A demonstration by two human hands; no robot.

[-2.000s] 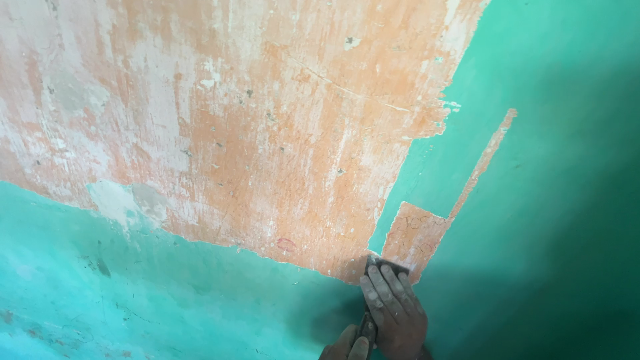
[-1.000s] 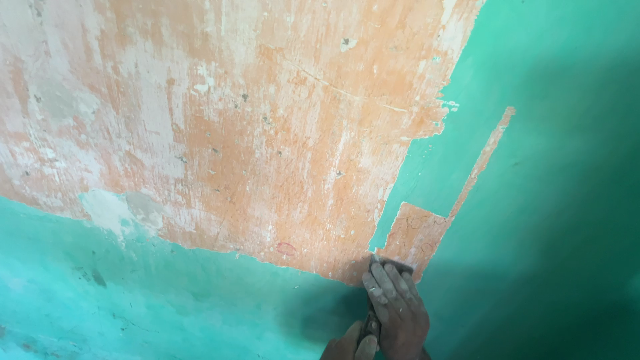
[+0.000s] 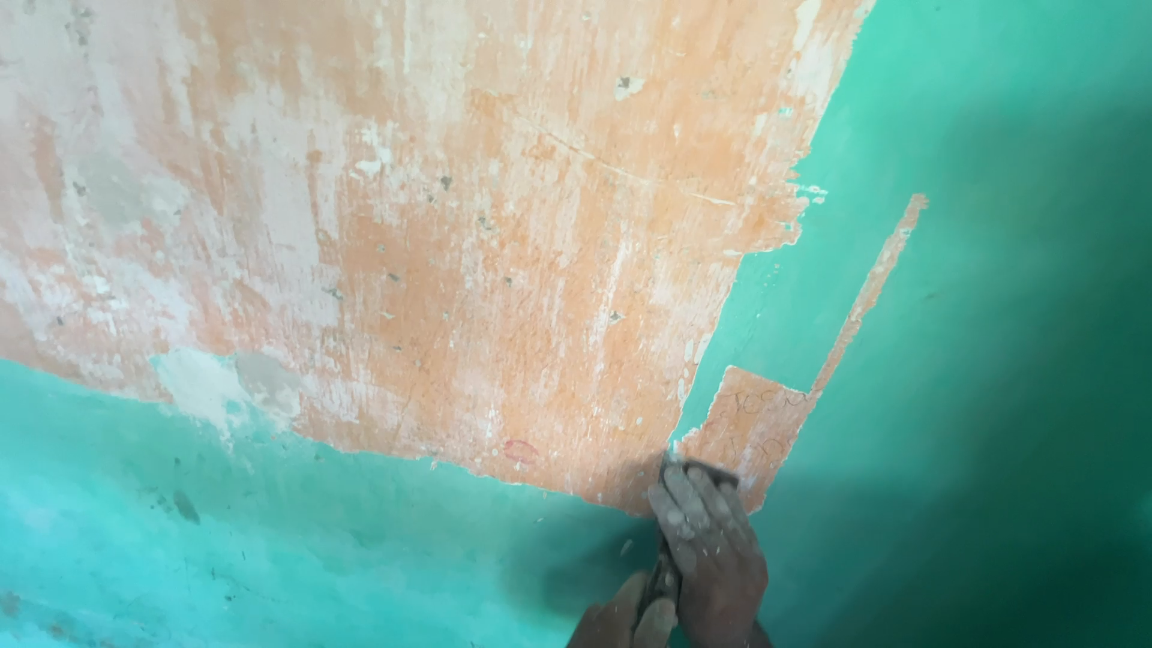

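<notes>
My left hand (image 3: 630,619), low in the view, is closed around the dark handle of a scraper (image 3: 713,470). My right hand (image 3: 711,540), dusted with pale powder, lies with its fingers pressed flat over the scraper's blade. The blade's dark edge shows past the fingertips and meets the wall at the lower end of a narrow strip of green paint (image 3: 720,333). Bare orange plaster (image 3: 540,270) lies to the left of that strip, and a small bared patch (image 3: 751,423) with faint handwriting lies to its right.
Green paint (image 3: 1008,360) covers the wall on the right, crossed by a thin bared line (image 3: 868,297). Turquoise paint (image 3: 270,540) runs below the ragged plaster edge. A pale filled spot (image 3: 202,387) sits on that edge at the left. Small flakes show near the hands.
Both hands and the scraper stay at nearly the same spot on the wall, with only slight shifts. Otherwise the bared areas look much the same.
</notes>
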